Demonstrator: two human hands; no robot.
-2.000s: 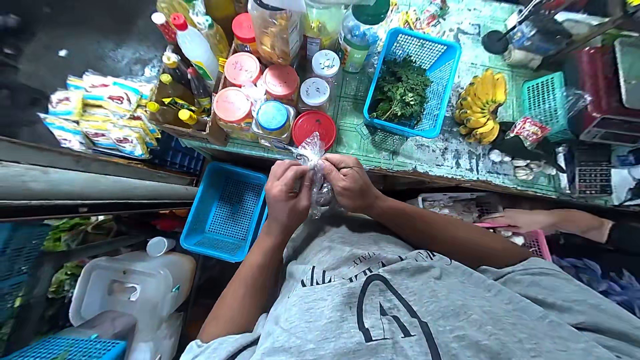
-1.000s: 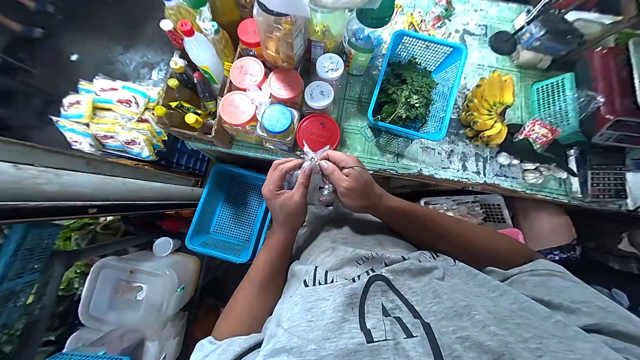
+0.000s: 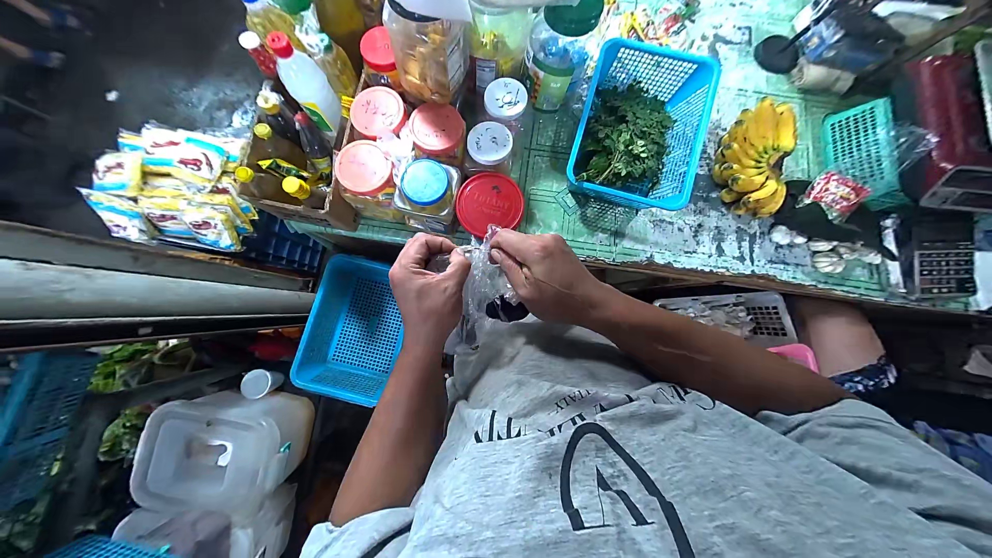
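A clear plastic bag (image 3: 482, 291) hangs in front of my shirt, its top pinched between both hands. My left hand (image 3: 430, 283) grips the bag's left side with thumb and fingers. On the other side, my right hand (image 3: 539, 271) pinches the gathered plastic. Something dark (image 3: 507, 308) shows in or behind the lower bag, beneath my right hand; what it is I cannot tell. Just beyond the hands stands a jar with a red lid (image 3: 490, 203), beside a jar with a blue lid (image 3: 425, 183).
A blue basket of leafy greens (image 3: 577, 167), bananas (image 3: 756, 159) and a calculator (image 3: 943, 263) are on the green table. A blue plastic basket (image 3: 310, 364) is low at left, near plastic containers (image 3: 205, 457). Another person's leg (image 3: 841, 341) is at right.
My hands have stayed together on the plastic bag, and its lower part now hangs more spread out. The other person's hand and forearm seen at right two seconds ago are out of view.
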